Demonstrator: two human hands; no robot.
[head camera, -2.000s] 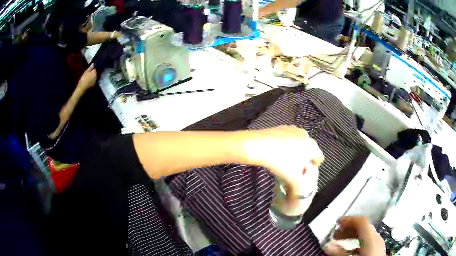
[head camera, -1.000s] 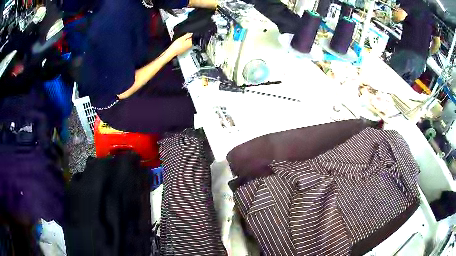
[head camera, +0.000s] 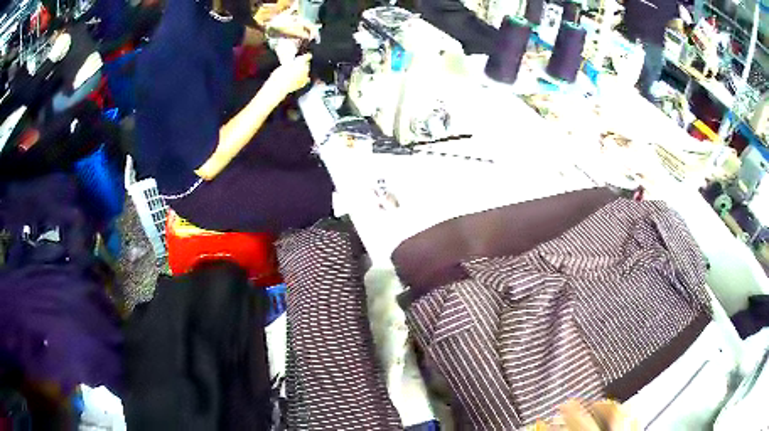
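The striped dark maroon-brown garment (head camera: 540, 311) lies in a loose, folded heap on the white table. A plain dark panel (head camera: 506, 231) shows from under its far and right edges. A blurred hand, by its position my right hand (head camera: 586, 417), shows at the bottom edge over the near part of the garment. Only its upper part is in the picture, and whether it holds anything is hidden. My left hand is not in view. A separate striped cloth (head camera: 329, 337) hangs left of the table edge.
A neighbouring sewing machine (head camera: 413, 93) stands at the back left, with a dark thin rod before it. Dark purple thread cones (head camera: 509, 50) stand behind. A person (head camera: 181, 101) works at the left near a red stool (head camera: 219, 251). A black cloth heap (head camera: 198, 345) is at the lower left.
Two seconds ago my left hand held a pale container over the garment; both are now out of view. The view has swung left. A hand has appeared at the bottom edge since one second ago.
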